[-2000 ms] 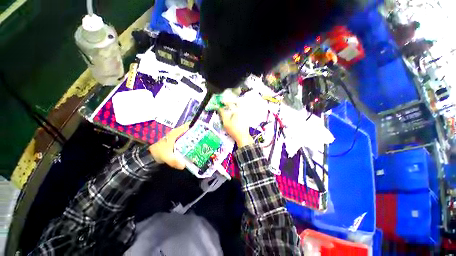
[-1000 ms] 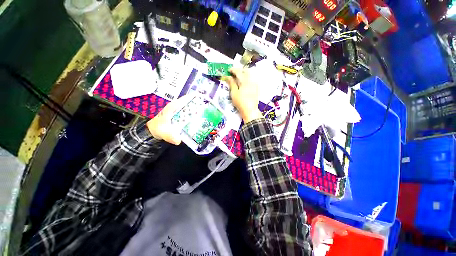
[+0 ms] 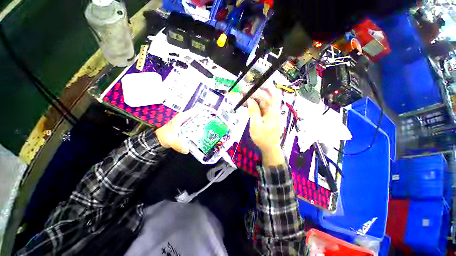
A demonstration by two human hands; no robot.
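My left hand [image 3: 174, 133] holds the white housing shell [image 3: 196, 153] by its left side, open face up. A green circuit board [image 3: 214, 134] sits in the shell, with thin wires at its lower right edge. My right hand [image 3: 265, 117] is over the papers right of the shell, fingers bent near a dark thin shaft; what it holds, if anything, is unclear. A second green board [image 3: 226, 84] lies on the papers behind the shell. The white power cord [image 3: 204, 188] hangs below the shell near my lap.
A plain white back cover [image 3: 142, 89] lies at left, with a translucent bottle [image 3: 111, 35] behind it. A large blurred black body hangs close at top centre. Blue bins [image 3: 367, 172] stand at right, a red bin [image 3: 336, 246] below. Dark long-handled tools [image 3: 326, 167] lie at bench right.
The second green board, earlier at my right hand's fingertips, now lies apart from it. My right hand has moved right and nearer. The black body and thin shafts now hang in front of the bench.
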